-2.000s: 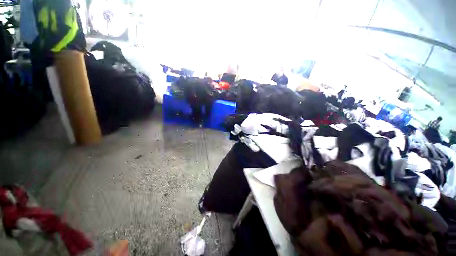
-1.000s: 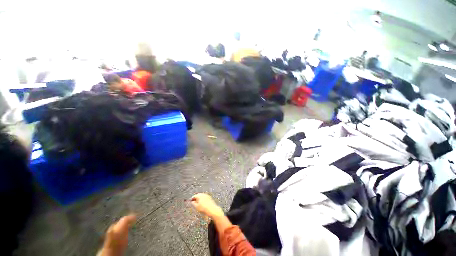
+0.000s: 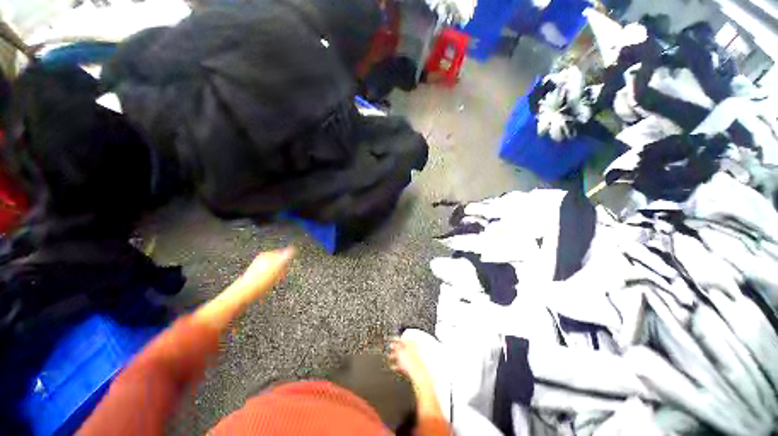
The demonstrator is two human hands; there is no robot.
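Note:
My left hand [image 3: 266,271] reaches forward above the speckled floor, blurred, with nothing seen in it; its finger shape is unclear. My right hand [image 3: 413,356] is low in the view beside the white-and-black garments, small and partly blurred. I cannot tell whether its fingers touch the cloth. A large heap of black garments [image 3: 256,102] lies ahead of my left hand, over a blue bin [image 3: 317,232] of which only a corner shows. The white-and-black garments [image 3: 546,324] form a big loose pile on the right.
Another blue bin [image 3: 85,362] stands at the lower left beside dark cloth. A blue bin [image 3: 546,140] with white fluffy pieces is at the upper right. A red crate [image 3: 447,56] stands farther back. Speckled grey floor [image 3: 341,298] runs between the heaps.
The view has moved forward and tilted down, so the black heap and the white-and-black pile are nearer. My left arm now extends farther forward; my right hand shows lower, beside the pile.

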